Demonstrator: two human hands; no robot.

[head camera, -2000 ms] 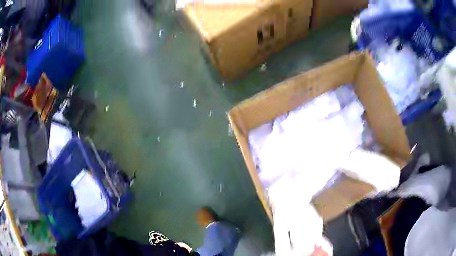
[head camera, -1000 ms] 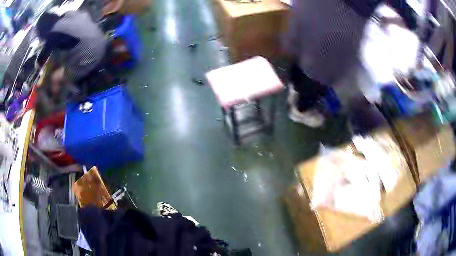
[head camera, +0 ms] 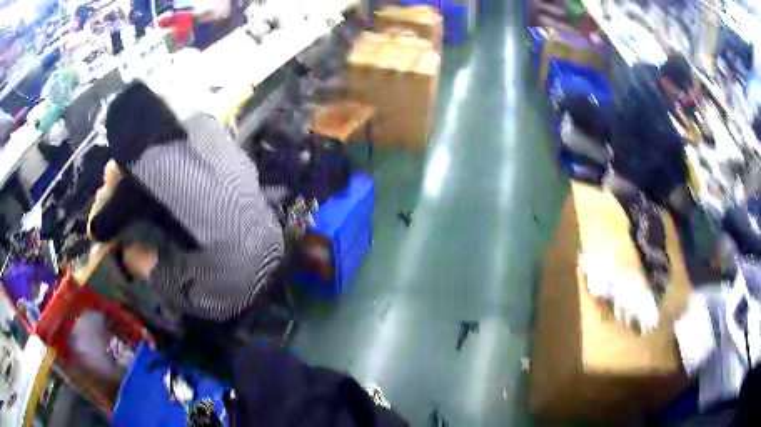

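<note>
Neither of my hands can be made out. Black cloth (head camera: 292, 392) fills the bottom edge in front of me, with a small pale patterned patch at its right end; whether a hand is under it is hidden. A brown carton (head camera: 555, 334) stands at the right, with white garment pieces (head camera: 622, 296) and a dark patterned piece (head camera: 649, 238) on its top. A blue crate (head camera: 142, 396) is cut off at the lower left. The picture is blurred.
A person in striped grey (head camera: 217, 225) sits bent at the left, beside a red crate (head camera: 62, 313) and a blue crate (head camera: 355, 225). Another person in dark clothes (head camera: 647, 133) is at the right. Stacked cartons (head camera: 392, 87) and a brown stool (head camera: 342, 119) line the green aisle (head camera: 442, 275).
The view has moved up and along the aisle. The open carton of white pieces and the pink-topped stool are gone from view. The seated striped person now appears larger at the left.
</note>
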